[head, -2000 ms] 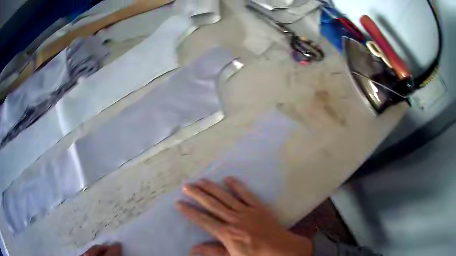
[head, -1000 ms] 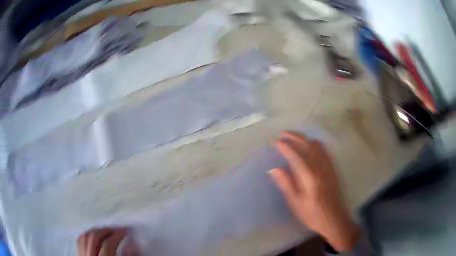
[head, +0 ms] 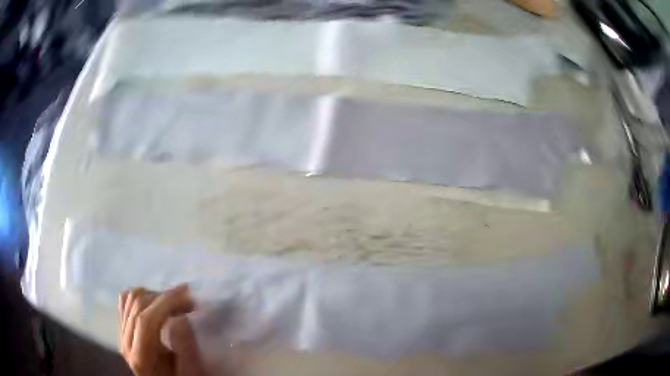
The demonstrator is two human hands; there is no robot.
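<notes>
The nearest pale grey-lilac fabric piece [head: 433, 308] lies lengthwise across the front of the cream pressing table [head: 147, 194], with a crosswise crease near its middle. My left hand [head: 158, 323] is at its left part, low in the picture, fingers bent on the cloth. The hand is blurred and cut off by the bottom edge, so whether it grips the cloth cannot be told. My right hand is out of the picture. A second grey-lilac piece [head: 441, 143] with a bright crease lies beyond, white showing along its lower right edge.
A white strip [head: 220, 51] lies farther back, before a dark rumpled bundle [head: 294, 9]. Scissors [head: 638, 172] are blurred at the right. Part of the iron [head: 663, 275] shows at the right edge. A dark shiny object [head: 621, 33] is at upper right. Dark specks mark the cover between the grey pieces.
The view has swung left, so the strips lie nearly level and the iron is at the right edge. My right hand has left the picture. My left hand shows more fully at the near piece.
</notes>
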